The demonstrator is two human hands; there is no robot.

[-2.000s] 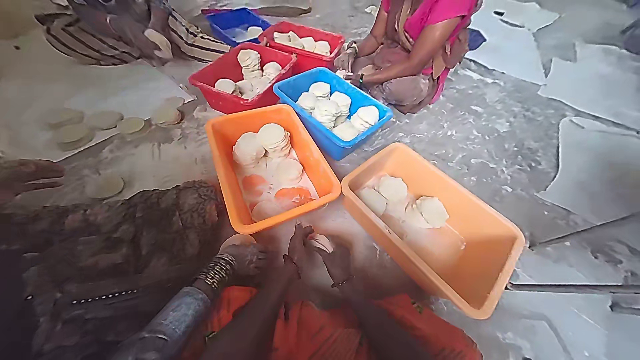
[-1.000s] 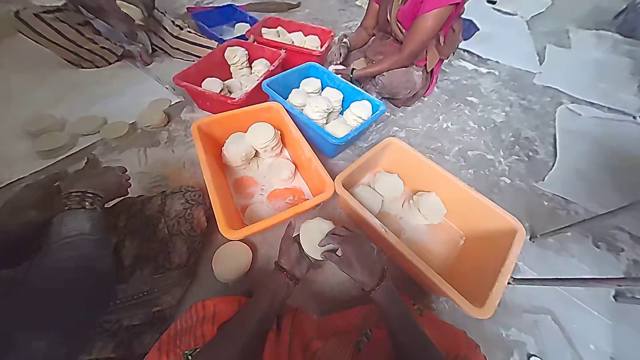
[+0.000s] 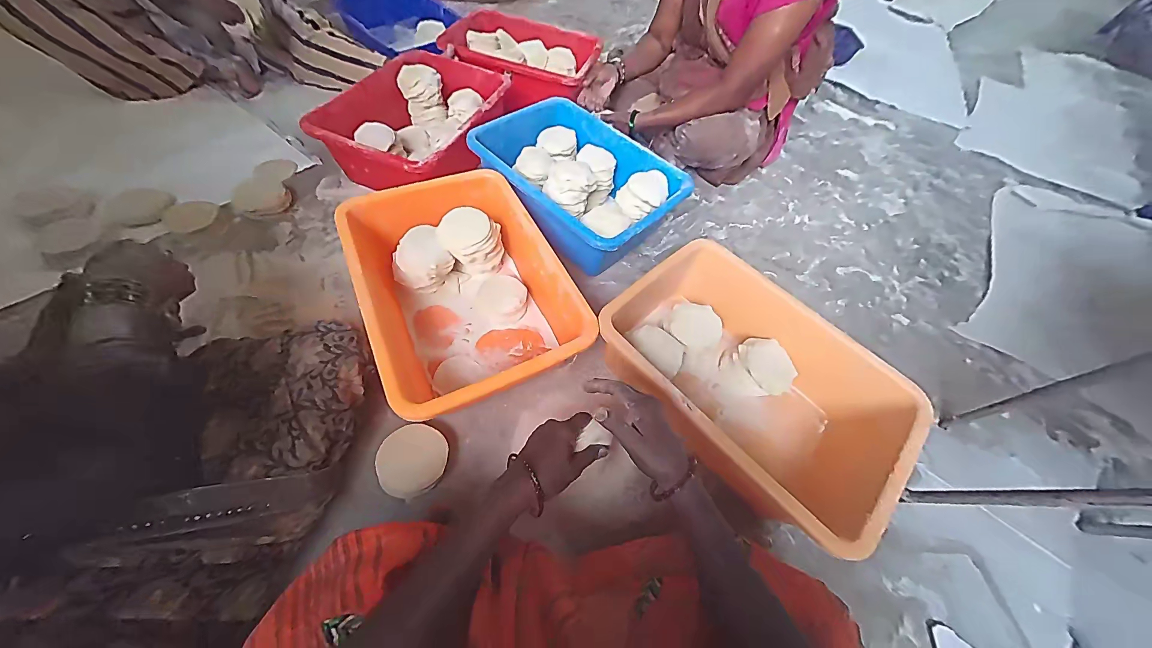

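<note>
Low in front of the orange plastic tub (image 3: 490, 400) are both hands. My left hand (image 3: 556, 454) has its fingers curled round a small piece of pale dough (image 3: 594, 435), most of which the fingers hide. My right hand (image 3: 643, 432) lies against the dough's other side, its fingers partly spread. Left of my left hand, a round flat dough disc (image 3: 411, 461) rests on the floor. Stacks of floured dough discs (image 3: 470, 236) stand in the orange tub, over loose flour. The peach-coloured tub (image 3: 846, 450) beside my right hand holds a few small stacks (image 3: 768, 364) and flour.
Beyond are a blue tub (image 3: 594, 256) and red tubs (image 3: 396, 175) with dough stacks. A co-worker (image 3: 747, 81) sits at the upper right, other people are at the left. More discs (image 3: 261, 196) lie on a sheet at the left; paper-like sheets (image 3: 1062, 270) cover floor at the right.
One second ago a wider dough round showed between my hands; now only a small part of the dough shows. The disc on the floor, seen one second ago, was not visible two seconds ago.
</note>
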